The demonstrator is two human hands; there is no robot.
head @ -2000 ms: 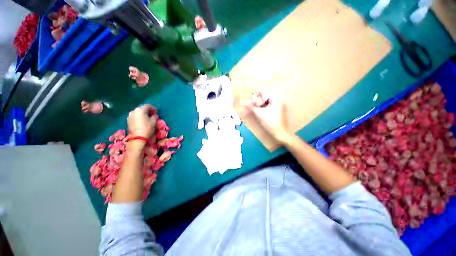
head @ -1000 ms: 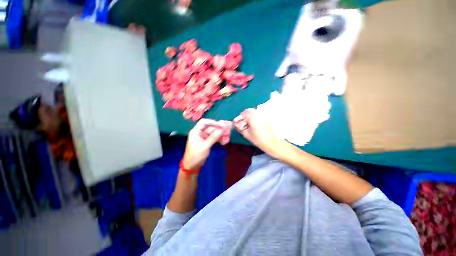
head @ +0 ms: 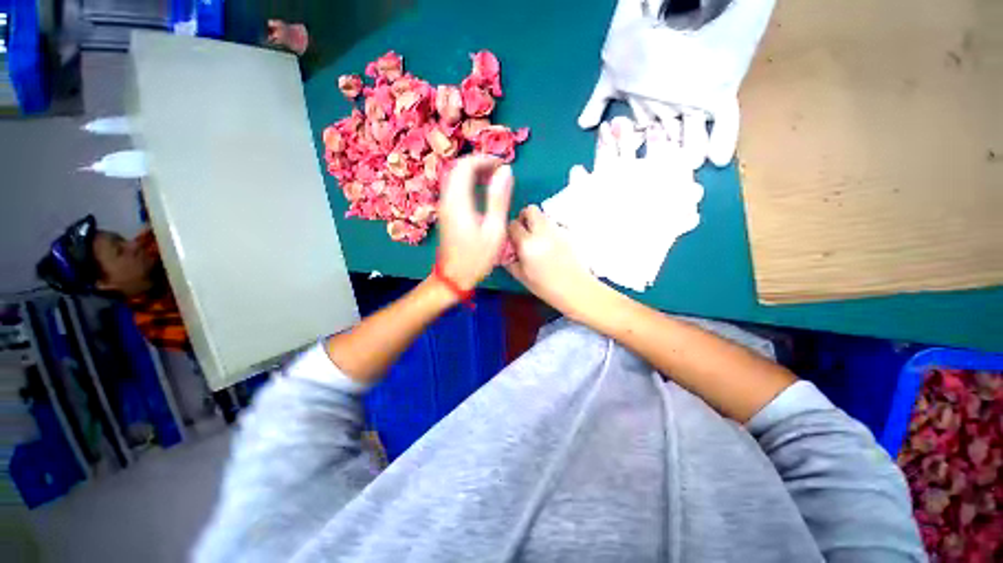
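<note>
My left hand (head: 471, 225), with a red band at the wrist, is at the near right edge of the loose pile of pink-red petal-shaped parts (head: 401, 143). Its thumb and fingers are apart, slightly blurred, with no part visible between them. My right hand (head: 541, 258) is close beside it, fingers curled on a small pink-red part (head: 508, 253), mostly hidden by the fingers. White work gloves (head: 632, 225) lie flat on the teal-green bench, just beyond my right hand.
More white cloth (head: 687, 66) with a dark hole lies beyond the gloves. A cardboard sheet (head: 869, 165) is right. A pale upright board (head: 242, 209) stands left, a person (head: 110, 264) behind it. A blue bin of parts (head: 957, 451) is lower right.
Since one second ago, my left hand has moved up towards the pile and its fingers have parted from the pink part. My right hand stays closed near the bench edge. The view has shifted slightly.
</note>
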